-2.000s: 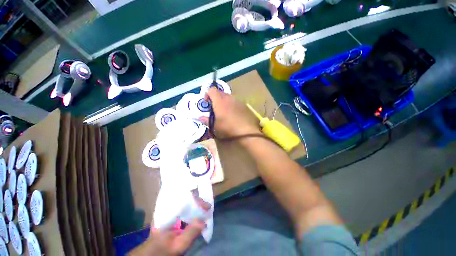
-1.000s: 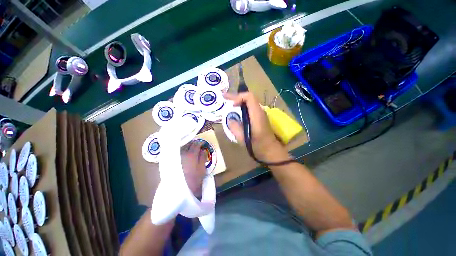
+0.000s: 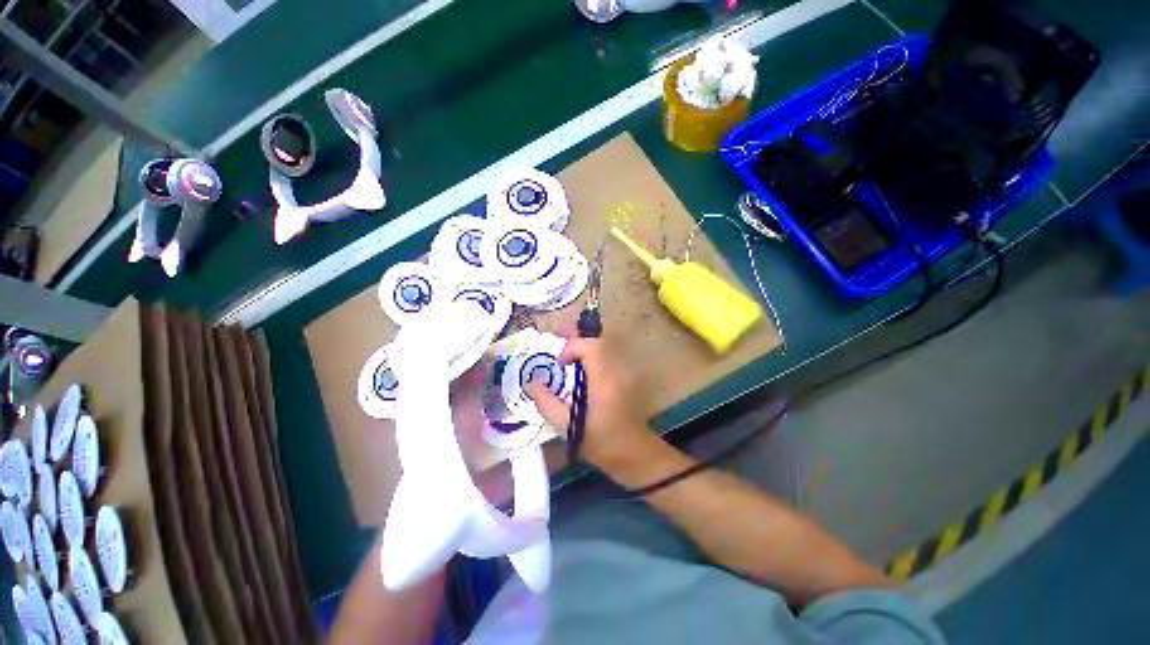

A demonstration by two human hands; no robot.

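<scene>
A white headphone (image 3: 435, 504) lies with its band towards me and its ear cups on the cardboard mat (image 3: 347, 330). My right hand (image 3: 595, 401) holds a black soldering iron (image 3: 590, 321), its metal tip pointing away from me, and with the same hand's fingers holds a white speaker plate (image 3: 540, 376) at the near ear cup (image 3: 510, 423). My left hand (image 3: 494, 485) is mostly hidden behind the headphone; only parts of it and the forearm show. Several more speaker plates (image 3: 517, 247) lie in a cluster beyond the headphone.
A yellow squeeze bottle (image 3: 709, 305) lies right of my right hand. Behind it stand an amber tape roll with tissue (image 3: 704, 122) and a blue basket (image 3: 883, 271) holding black equipment. Stacked cardboard sheets (image 3: 208, 485) stand at left. Headphones (image 3: 331, 208) sit on the green conveyor (image 3: 467, 95).
My right hand has taken a speaker plate from the cluster and moved it left and nearer to the ear cup, keeping the iron. My left hand has moved up from the band to behind the headphone.
</scene>
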